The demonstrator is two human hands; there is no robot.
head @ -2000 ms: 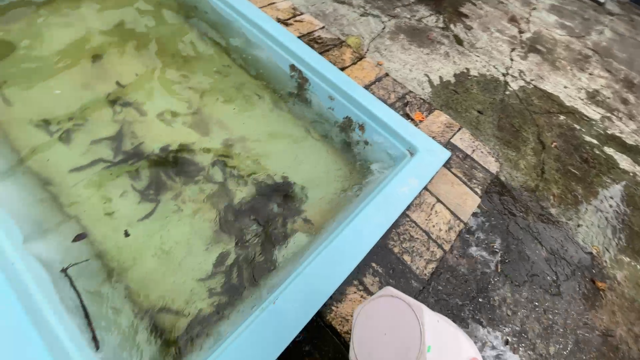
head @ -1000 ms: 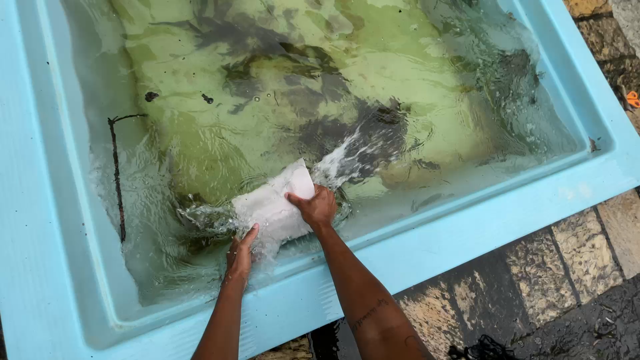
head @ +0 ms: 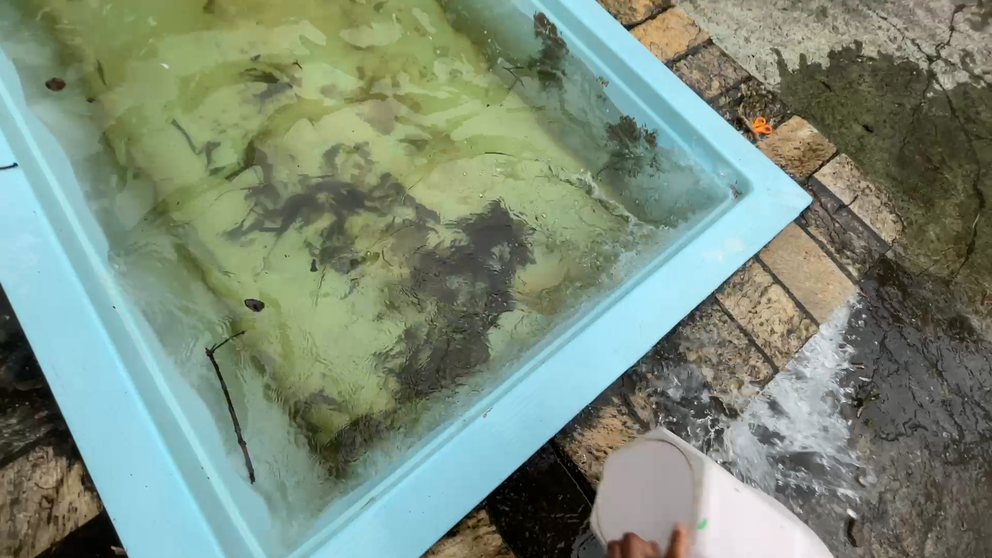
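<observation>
At the bottom edge, a white plastic container [head: 709, 504] is tilted outside the pool, its round base facing up and left. Only the fingertips of one hand, apparently my left hand [head: 647, 545], show against that base; the rest is cut off by the frame. My right hand is out of view. Splashing water [head: 806, 411] spreads over the paving just beyond the container. The light blue pool [head: 620, 341] holds greenish water with dark sediment [head: 465, 287] in it. A thin dark stick [head: 229, 407] lies near the pool's left wall.
Stone paving blocks [head: 806, 271] border the pool's raised rim. Wet, cracked concrete [head: 930, 372] lies to the right. A small orange object [head: 761, 125] sits on the blocks. Dark clumps [head: 632, 136] cling along the pool's far right wall.
One second ago both hands held the container in the pool water. It is now outside the rim at the lower right, with water splashing on the paving. The view has shifted.
</observation>
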